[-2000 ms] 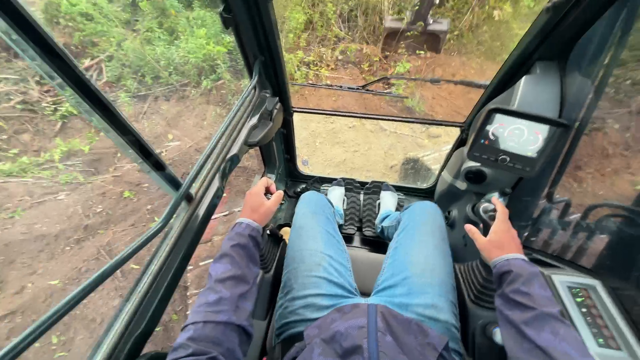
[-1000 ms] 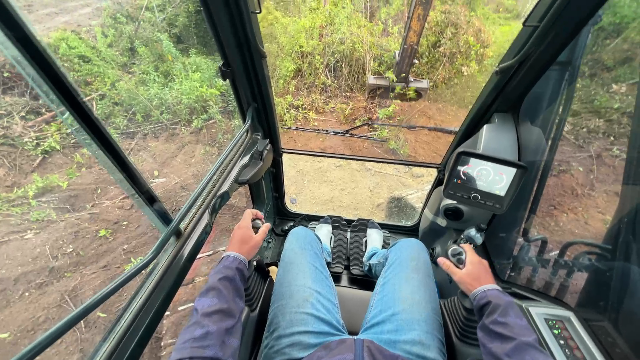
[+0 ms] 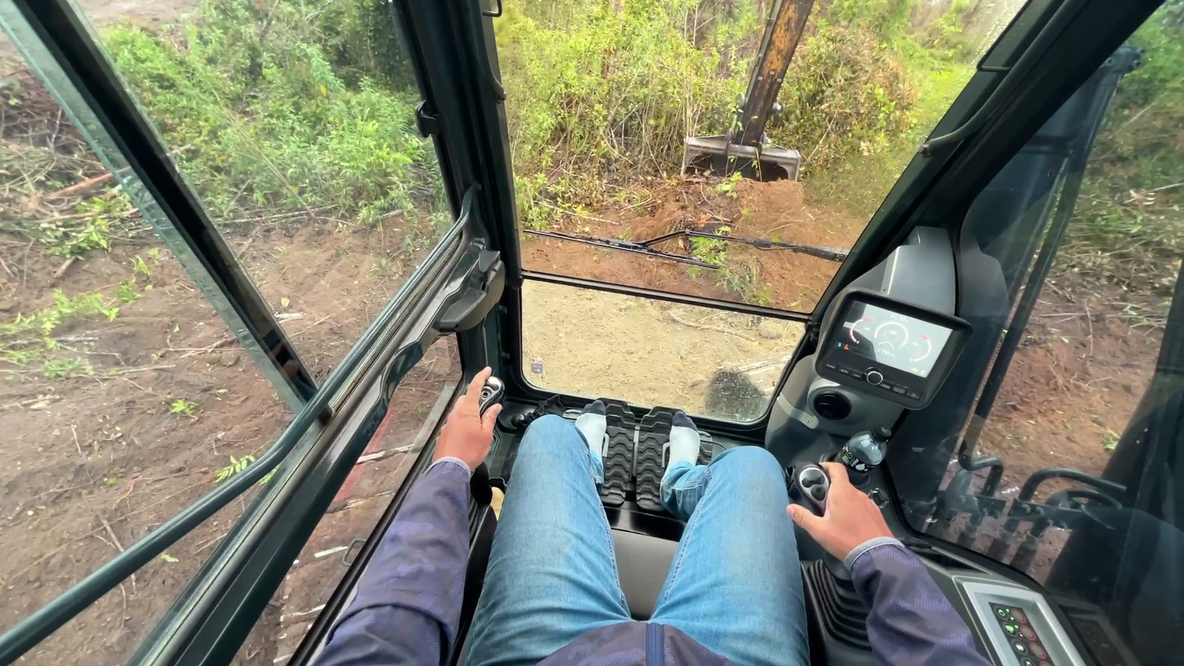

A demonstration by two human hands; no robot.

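Observation:
My left hand (image 3: 467,424) is closed around the left joystick (image 3: 491,392) of an excavator cab, beside my left knee. On the other side, my right hand (image 3: 840,511) grips the right joystick (image 3: 812,487), its thumb against the near side of the knob. Both my feet, in light socks, rest at the black foot pedals (image 3: 636,455). Through the windshield, the excavator bucket (image 3: 741,159) hangs from the arm (image 3: 773,72) at a mound of reddish soil (image 3: 754,211), in front of green brush.
A display monitor (image 3: 893,339) is lit on the right pillar, with a plastic bottle (image 3: 865,450) below it. A switch panel (image 3: 1016,634) lies by my right forearm. A wiper (image 3: 684,242) crosses the windshield. Outside on the left are bare soil and shrubs (image 3: 277,120).
The bucket has moved from the left to the right across the brush, and soil is now heaped below it. Both hands stay at the joysticks. The view has shifted.

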